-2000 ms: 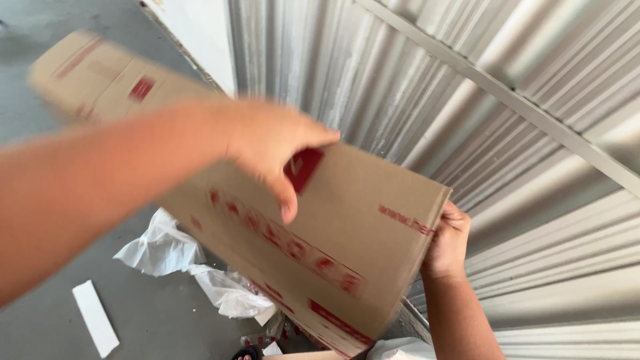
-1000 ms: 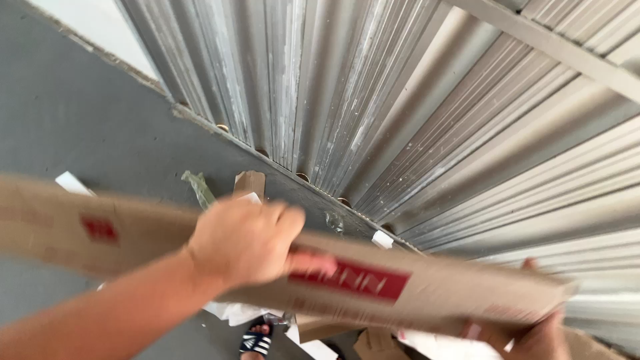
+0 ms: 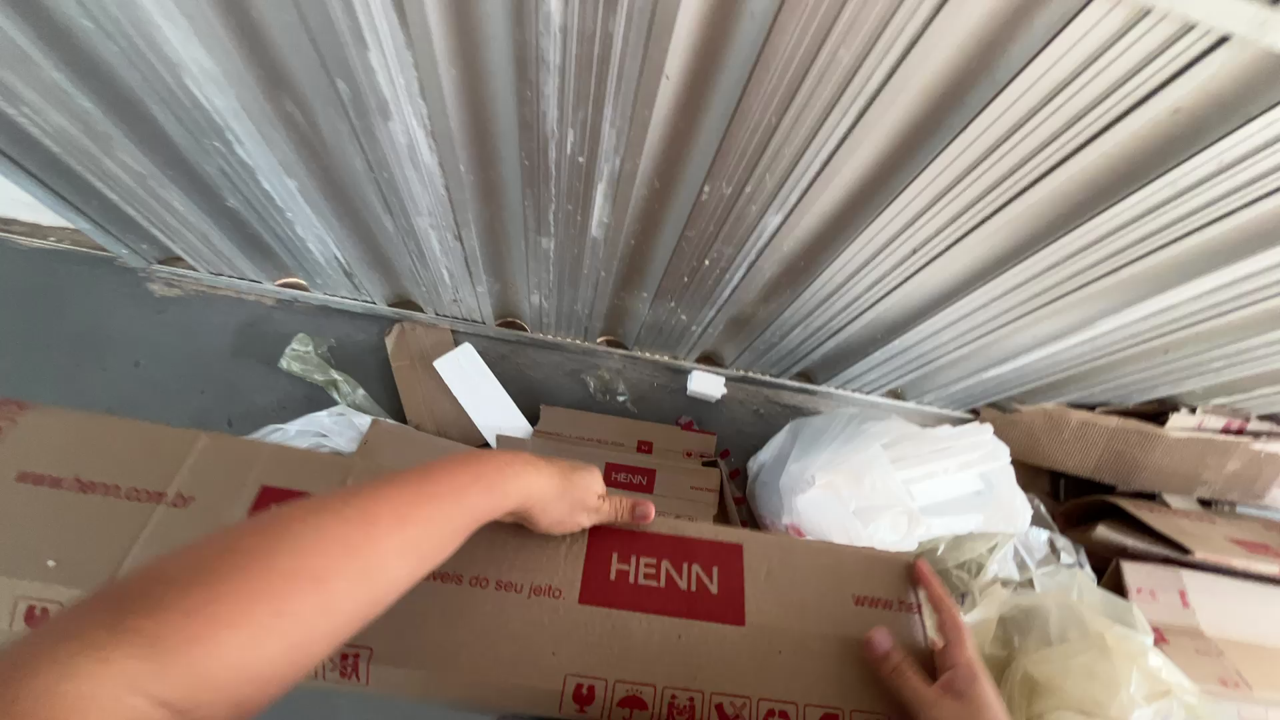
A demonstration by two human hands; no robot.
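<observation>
A long flattened cardboard box (image 3: 480,620) with red printing spans the lower part of the head view. My left hand (image 3: 580,497) grips its upper edge near the middle, thumb along the near face and the other fingers out of sight behind it. At the box's right end, my right hand (image 3: 935,650) holds the short edge, with one finger at the corner and the thumb on the printed face. Behind the box, other folded cardboard (image 3: 625,435) with similar red print lies on the floor, next to a white plastic bag (image 3: 880,480) stuffed with pale pieces.
A corrugated metal shutter (image 3: 600,180) rises behind the pile. Along its foot lie a white foam strip (image 3: 482,392), a brown cardboard piece (image 3: 425,375) and crumpled clear plastic (image 3: 325,370). Yellowish plastic film (image 3: 1080,640) and more cardboard (image 3: 1130,450) are heaped at the right.
The long box, steeply slanted two seconds ago, now lies closer to level across the view, its printed broad face showing. Both hands are still on it. The view has shifted toward the floor pile.
</observation>
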